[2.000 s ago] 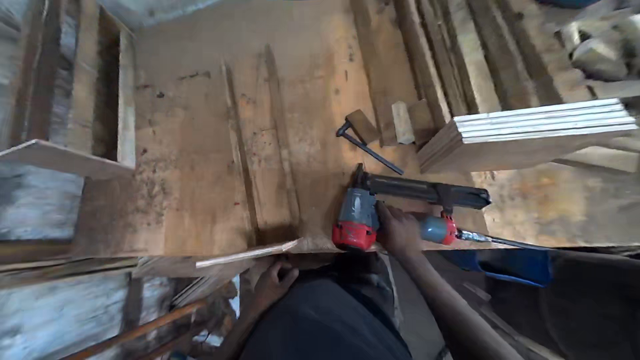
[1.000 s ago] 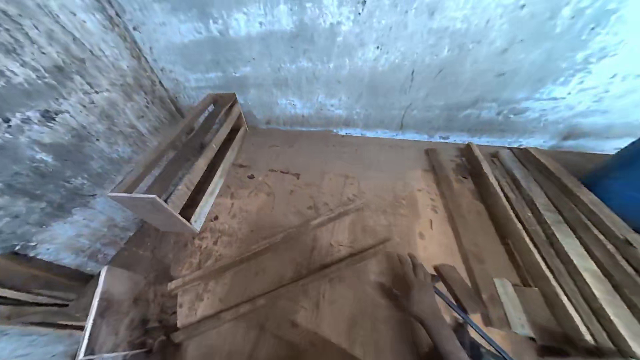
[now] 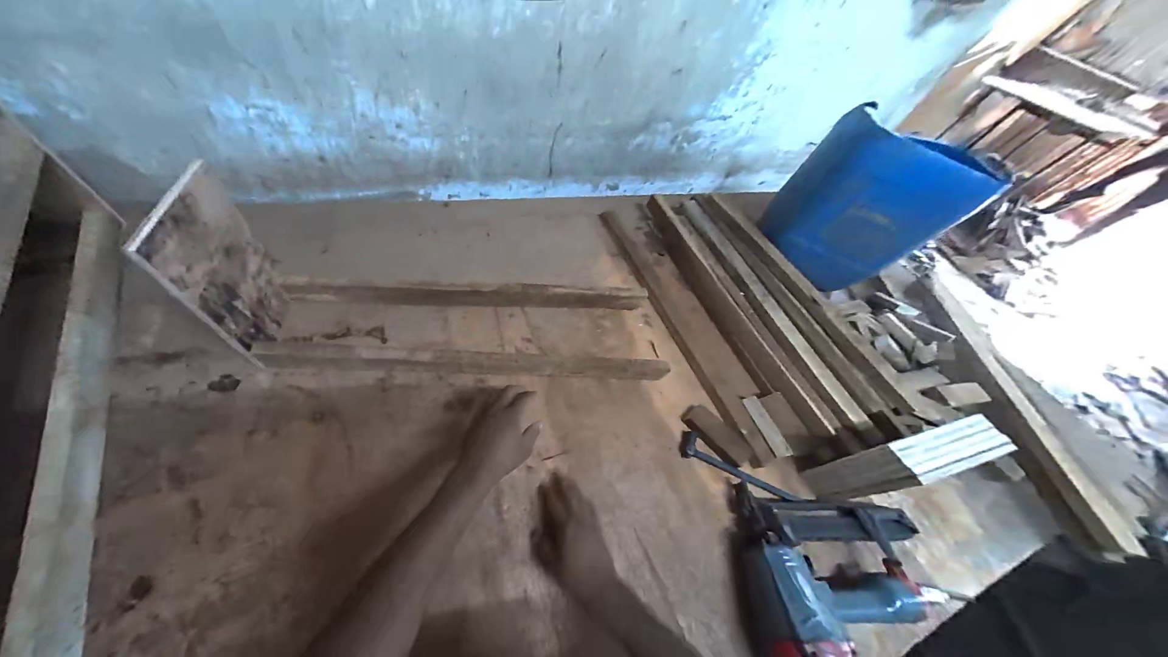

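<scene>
My left hand [image 3: 504, 433] is over the wooden work surface, just below the nearer of two wooden strips [image 3: 465, 361]; its fingers are loosely bent and nothing shows in it. To its lower right is my right hand [image 3: 563, 520], blurred, with no object visible in it. The farther strip [image 3: 465, 294] lies roughly parallel. A square board [image 3: 214, 260] stands tilted at the left ends of both strips. A pneumatic nail gun [image 3: 812, 584] rests right of my right hand, beside a dark metal tool with a bent end [image 3: 739, 470].
Long wooden boards [image 3: 766, 310] lie side by side at right, near small wood blocks [image 3: 716, 436] and a stack of thin panels [image 3: 912, 461]. A blue plastic barrel [image 3: 876, 196] stands beyond. A slatted wooden frame [image 3: 68, 411] is at far left, and a wall [image 3: 456, 100] runs behind.
My right hand has let go of the nail gun, which now lies on the surface. The square board now stands at the ends of the two strips. The view has swung considerably.
</scene>
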